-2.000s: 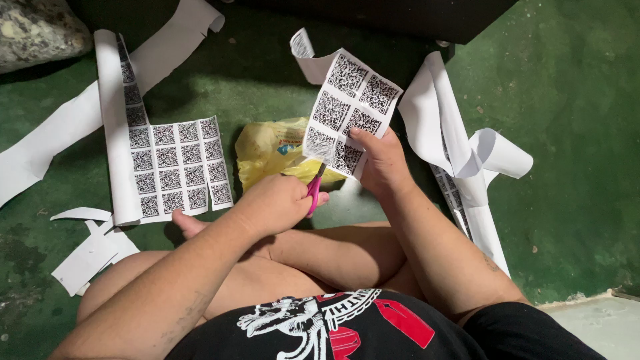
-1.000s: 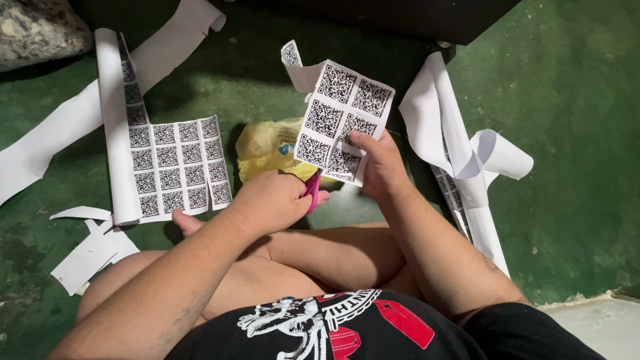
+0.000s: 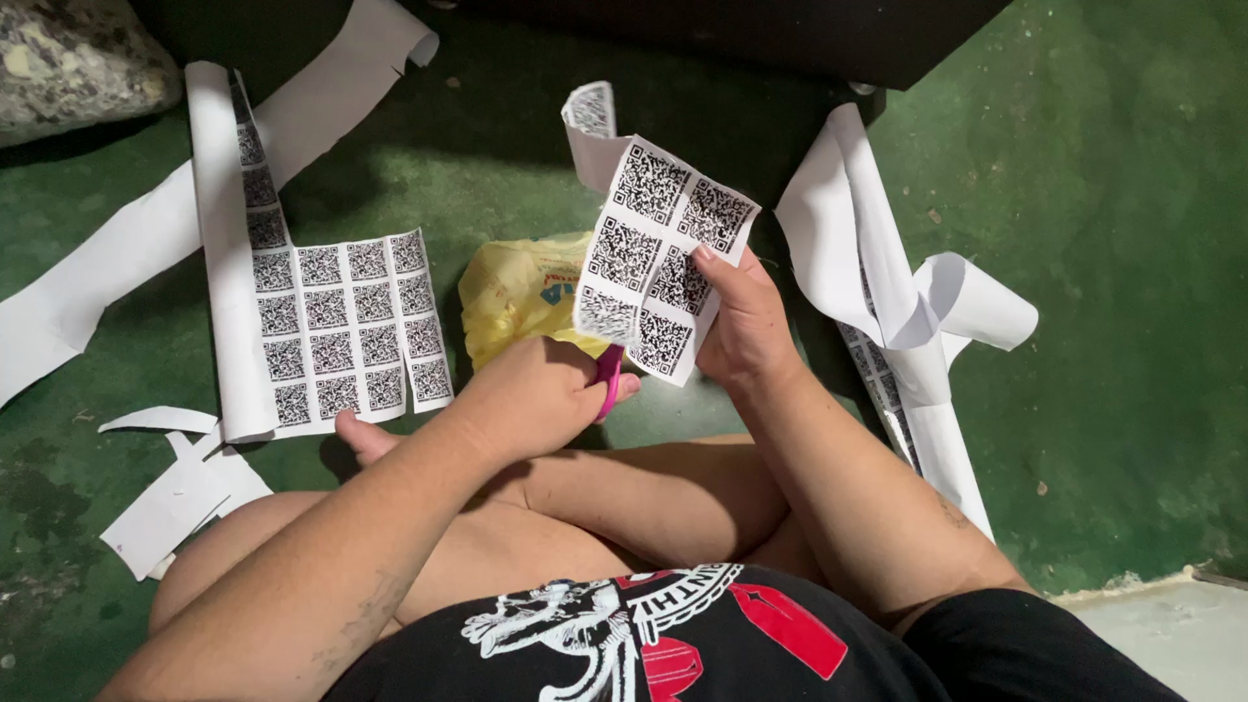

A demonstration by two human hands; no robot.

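Observation:
My left hand (image 3: pixel 546 395) is closed around the pink handle of scissors (image 3: pixel 610 382), whose blades are mostly hidden behind the lower edge of a paper sheet printed with QR codes (image 3: pixel 624 253). My right hand (image 3: pixel 746 317) pinches the sheet's right side, thumb on the printed face. A slit runs up from its lower edge between the two columns of codes. Behind the sheet, a narrow strip (image 3: pixel 591 146) curls at the upper left. A yellow plastic bag (image 3: pixel 507 292) lies on the floor beyond my left hand, partly covered by the sheet.
On the left lie a partly rolled sheet of codes (image 3: pixel 331 331), a long white paper strip (image 3: pixel 127 239) and paper scraps (image 3: pixel 171 507). Rolled paper (image 3: pixel 907 322) is on the right. A speckled stone-like object (image 3: pixel 78 68) and dark furniture (image 3: pixel 780 29) stand at the top. Crossed legs border the work area.
The held sheet has tilted since a second ago, and its lower part now gapes wider along the slit. Both hands have stayed in nearly the same place.

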